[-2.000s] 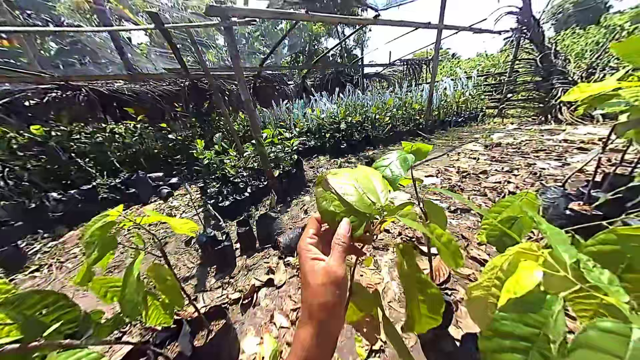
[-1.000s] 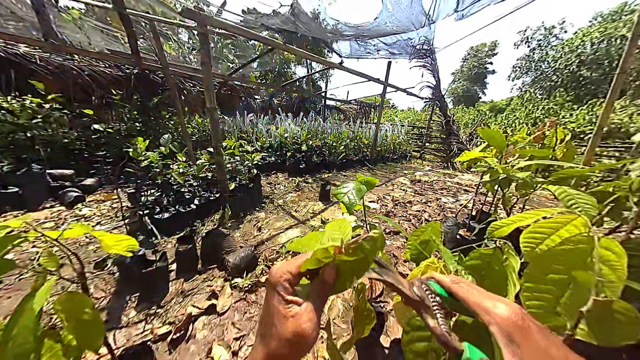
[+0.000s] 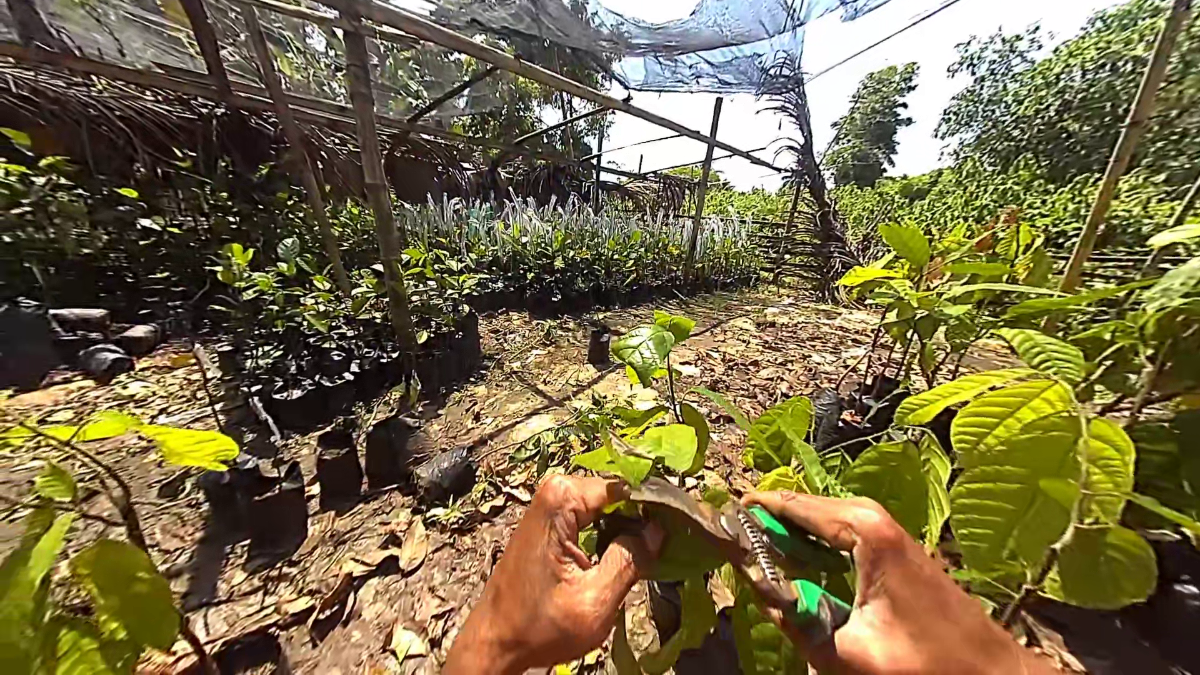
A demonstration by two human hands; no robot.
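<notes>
My left hand (image 3: 572, 572) pinches leaves of a seedling (image 3: 670, 450) between thumb and fingers, at the bottom middle of the head view. My right hand (image 3: 872, 572) is closed around green-handled pruning shears (image 3: 764, 544) with a metal spring between the handles. The blades point up and left, against the leaves beside my left fingertips. Leaves partly cover the blades, so how far apart they are cannot be told. The seedling's lower stem is mostly hidden behind the hands.
Broad-leaved seedlings (image 3: 1022, 441) stand close on the right, another (image 3: 122, 562) at lower left. Black nursery bags (image 3: 277, 516) line the left side of the leaf-littered ground (image 3: 375, 591). A bamboo post (image 3: 375, 187) rises beyond, under torn shade netting (image 3: 712, 56).
My right hand came into view with the pruning shears after the oldest frame. My left hand still holds leaves, now lower in view. The view has shifted.
</notes>
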